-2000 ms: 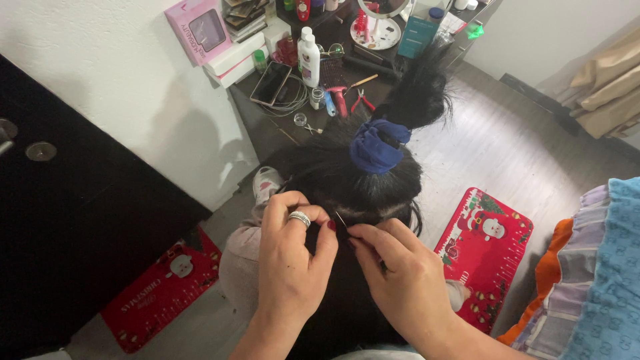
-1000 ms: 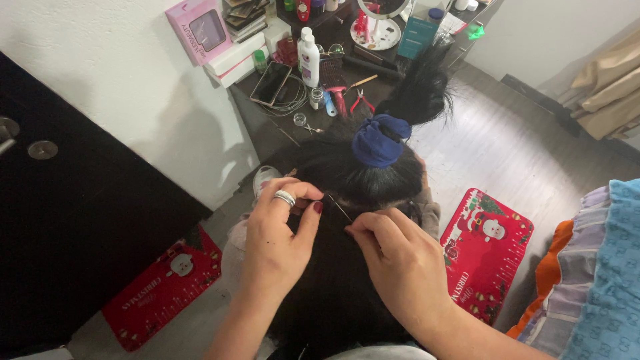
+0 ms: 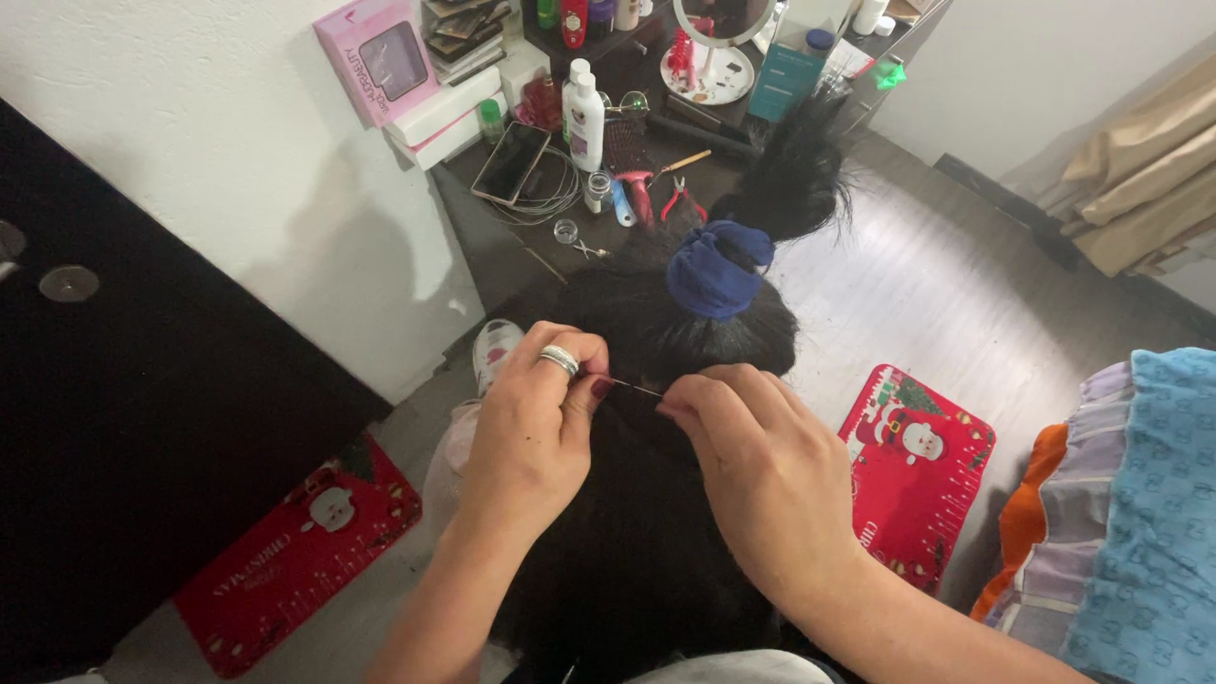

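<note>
A seated person's long black hair (image 3: pixel 636 532) fills the middle of the view, its upper part tied up with a blue scrunchie (image 3: pixel 719 270). Behind the head, below the scrunchie, my left hand (image 3: pixel 546 418), with a ring on one finger, pinches one end of a thin needle-like tool (image 3: pixel 638 387). At the tool's other end my right hand (image 3: pixel 769 456) closes thumb and fingertips on it. The tool lies nearly level between both hands, close against the hair. Whether either hand also grips strands is too small to tell.
Beyond the head, a dark table (image 3: pixel 494 233) holds a phone (image 3: pixel 511 163), white bottles (image 3: pixel 585 119), a hairbrush (image 3: pixel 631 161), red-handled pliers (image 3: pixel 681 198) and a round mirror (image 3: pixel 724 14). Red Christmas mats (image 3: pixel 313 560) lie on the floor at both sides. Blue fabric (image 3: pixel 1154 503) is at the right.
The thin tool slanted more steeply between my fingertips a second ago and is now closer to level. My left hand's index finger has curled inward.
</note>
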